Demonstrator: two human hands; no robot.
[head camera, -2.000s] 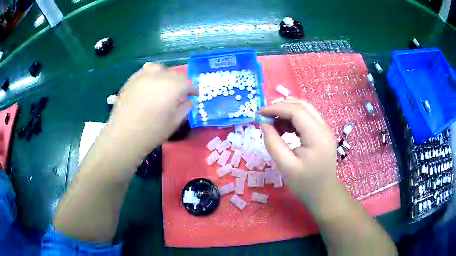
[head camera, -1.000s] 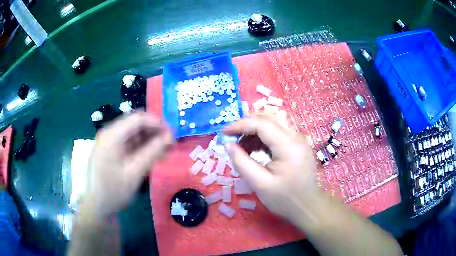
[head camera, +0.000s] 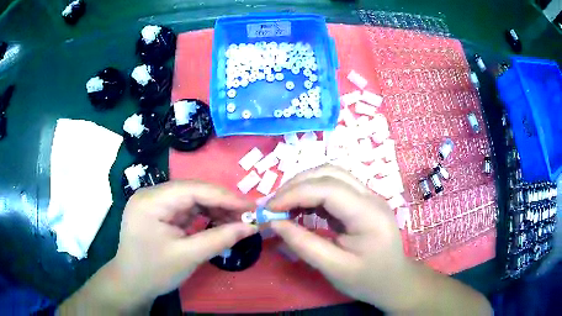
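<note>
My right hand (head camera: 336, 228) pinches a small motor (head camera: 268, 215) with a bluish end between thumb and fingertips. My left hand (head camera: 179, 237) meets it and holds a small white ring (head camera: 249, 216) at the motor's left end. A round black housing (head camera: 237, 253) lies on the mat just below, partly hidden by my hands. White pads (head camera: 363, 133) lie in a loose heap behind my right hand. The near blue bin (head camera: 275, 126) holds many white rings.
Several black housings (head camera: 188, 126) stand at left beside a white cloth (head camera: 83, 179). A clear blister tray (head camera: 431, 105) with a few small parts covers the right of the pink-red mat (head camera: 246, 290). The far blue bin (head camera: 533, 117) and a motor tray (head camera: 531, 228) are at far right.
My left hand has come from the near bin to meet my right hand. Both now sit together over the front of the mat. The view has shifted, showing more housings at left.
</note>
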